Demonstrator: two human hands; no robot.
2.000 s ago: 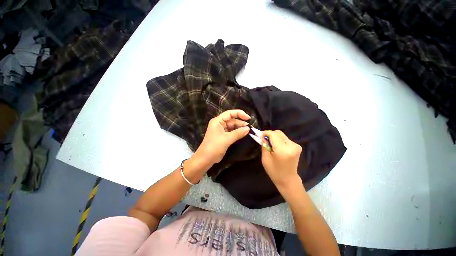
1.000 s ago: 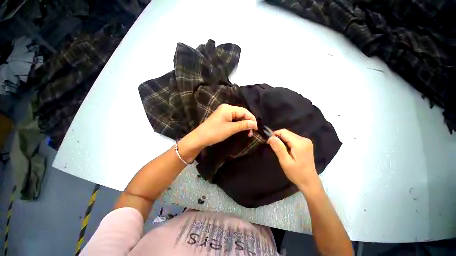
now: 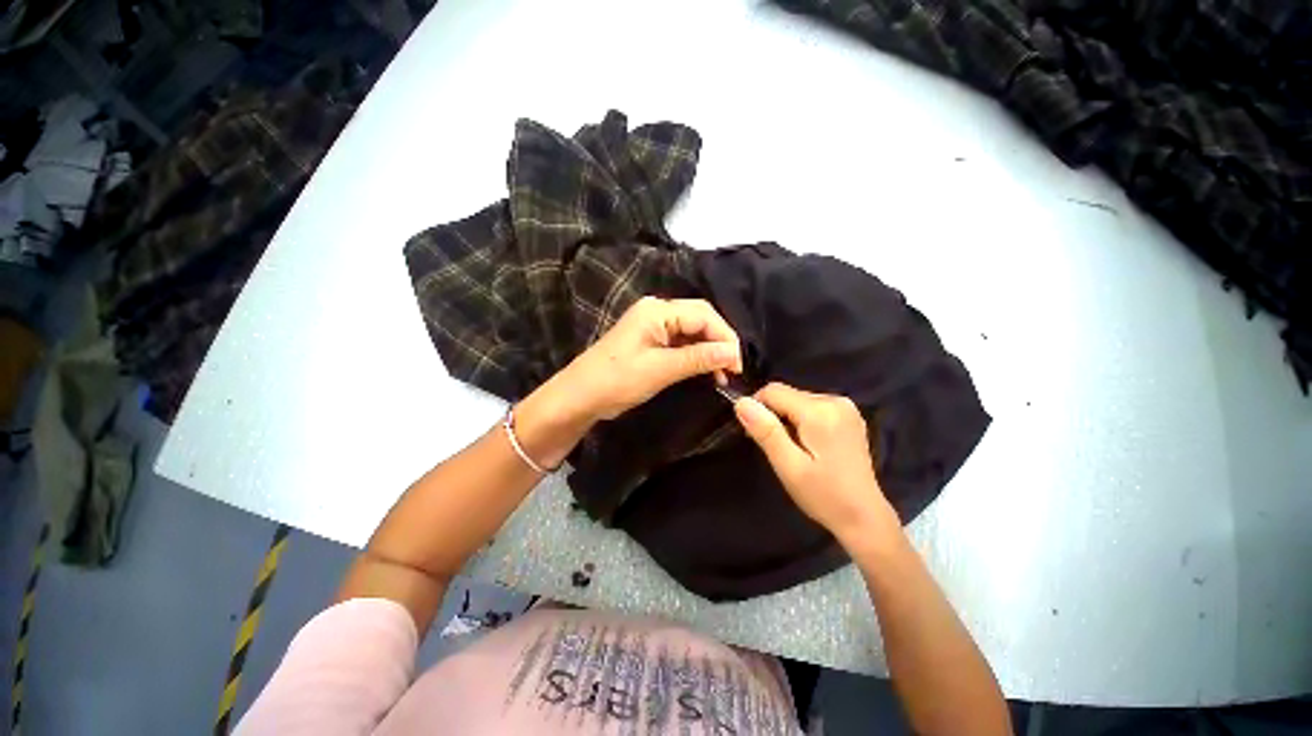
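The plaid garment (image 3: 540,273) lies bunched on the table, plaid side to the left. Its black lining (image 3: 849,360) is spread to the right. My left hand (image 3: 665,350) pinches a small bit of the garment near the middle, where plaid meets lining; the exact edge or thread is too small to tell. My right hand (image 3: 813,439) is just to the right, thumb and forefinger closed on the thread snips (image 3: 731,391). Only a small dark tip of the snips shows by the left fingertips; the rest is hidden in the hand.
The white table (image 3: 360,331) has a curved edge. A large plaid garment pile (image 3: 1094,130) lies at the far right. More plaid garments (image 3: 216,187) and an olive cloth (image 3: 89,446) are beyond the left edge. Dark scraps (image 3: 581,577) lie near my body.
Since two seconds ago the left hand has shifted slightly right. The snips have turned and show less than before. Since one second ago the right hand has moved slightly left and down.
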